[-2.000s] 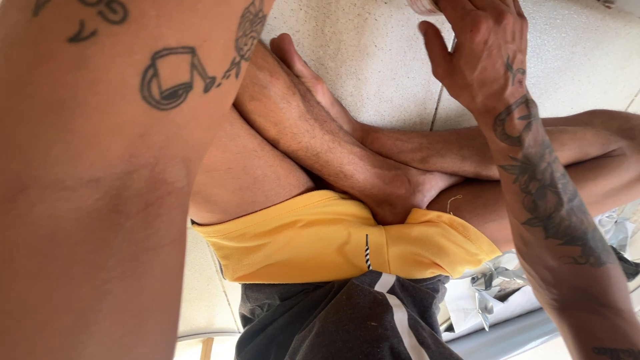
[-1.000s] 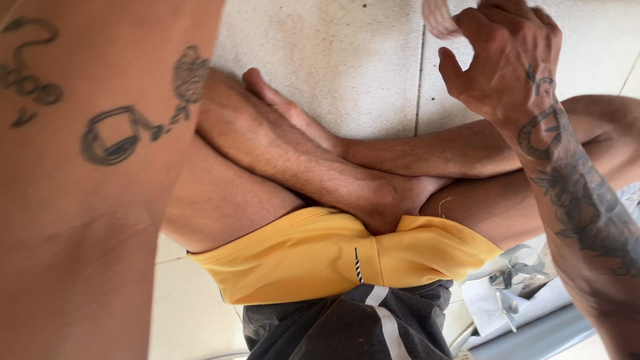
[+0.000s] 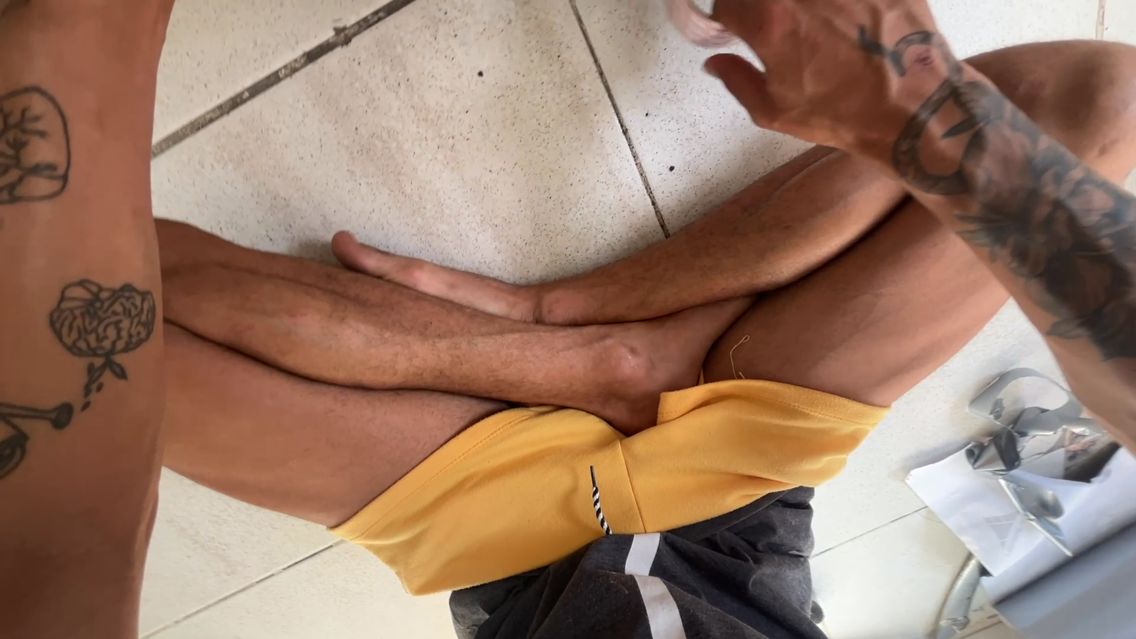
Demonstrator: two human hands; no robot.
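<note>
My right hand (image 3: 799, 71) is at the top right, back up, with the thumb apart and pointing left. Its fingertips run out at the top edge. Beside them is a pale, see-through, rounded thing (image 3: 706, 22), blurred and cut off; whether the hand holds it cannot be told. The tattooed right forearm (image 3: 1038, 213) passes over the bent right leg. On the far left the tattooed left arm (image 3: 80, 355) fills the frame close to the camera, and my left hand is out of view.
Crossed bare legs (image 3: 408, 346) and yellow shorts (image 3: 515, 497) take up the middle, above dark cloth with a white stripe (image 3: 652, 595). Speckled floor tiles (image 3: 426, 133) with dark seams lie around. At the lower right are white sheets (image 3: 958, 506) and crumpled silvery strips (image 3: 1029, 417).
The view has turned, so the floor seams slant differently. More tile floor shows between the left arm and the right hand. The pale thing stays beside the right hand's fingers.
</note>
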